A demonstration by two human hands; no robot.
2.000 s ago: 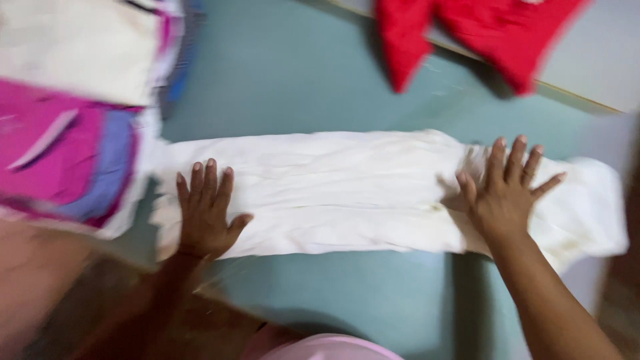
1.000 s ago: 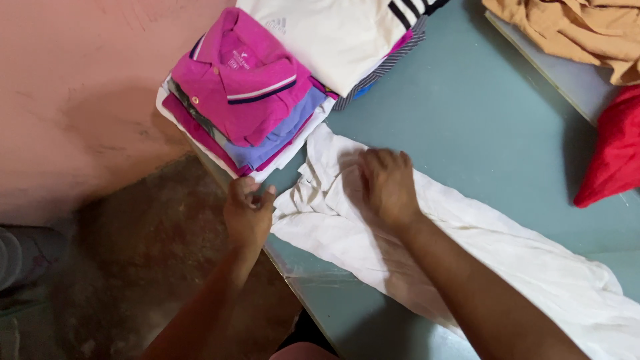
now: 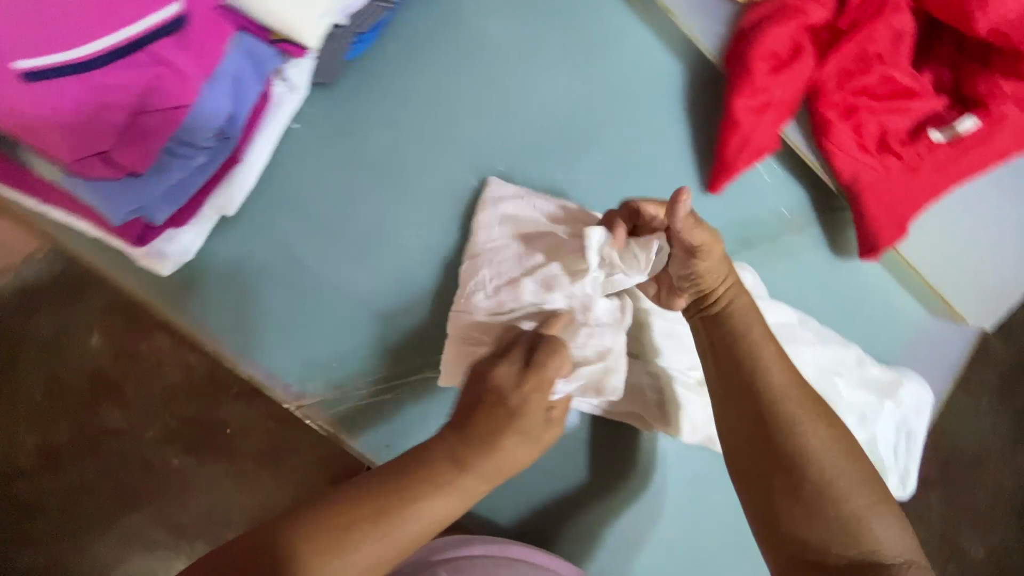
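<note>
A white cloth garment (image 3: 832, 376) lies across the blue-green table, with its left end folded over toward the middle. My right hand (image 3: 668, 252) pinches a gathered bit of the white cloth near the upper edge of the folded part, its thumb pointing up. On the near side of the same fold is my left hand (image 3: 516, 384), its fingers bent against the cloth; blur and the back of the hand hide whether it grips any fabric.
A stack of folded clothes with a magenta polo shirt (image 3: 120, 120) on top sits at the upper left. A red garment (image 3: 864, 96) lies at the upper right, partly over a light board (image 3: 960, 248). The near table edge (image 3: 320, 424) runs diagonally.
Two seconds ago the white garment lay long and flat under both spread hands. Its left end, beside the clothes stack a second ago, is now folded over toward the right.
</note>
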